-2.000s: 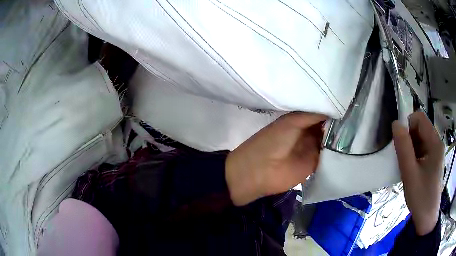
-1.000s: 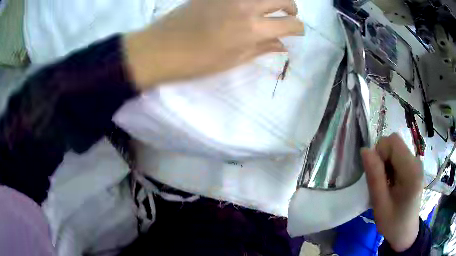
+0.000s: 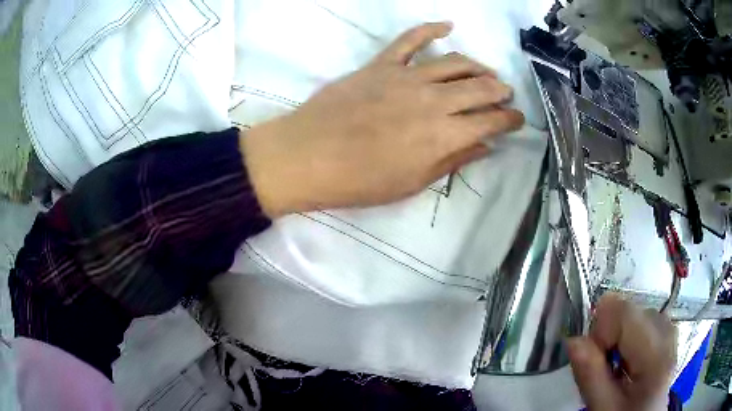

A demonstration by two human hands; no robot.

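A white jeans panel (image 3: pixel 361 249) with dark double topstitching lies across the middle. My left hand (image 3: pixel 385 120) rests on it, palm down with fingers spread, fingertips near the folder's edge. The shiny steel folder (image 3: pixel 530 313) runs along the cloth's right edge. A plain white waistband strip (image 3: pixel 514 393) shows below the folder's mouth. My right hand (image 3: pixel 626 353) is curled at the folder's lower right, slightly blurred; whether it grips the strip is hidden. The dark presser foot area (image 3: pixel 554 48) is at the folder's upper end.
The cream machine head (image 3: pixel 610 24) is at the upper right. A red-handled tool (image 3: pixel 676 249) lies on the worn bed beside a dark rod. A blue bin (image 3: pixel 694 365) shows at the lower right. More white cloth (image 3: pixel 160 353) hangs at the lower left.
My left hand has left the folder's mouth and come down flat on the panel. The panel's left part is spread out, showing a stitched pocket shape. The folder and my right hand appear lower in view.
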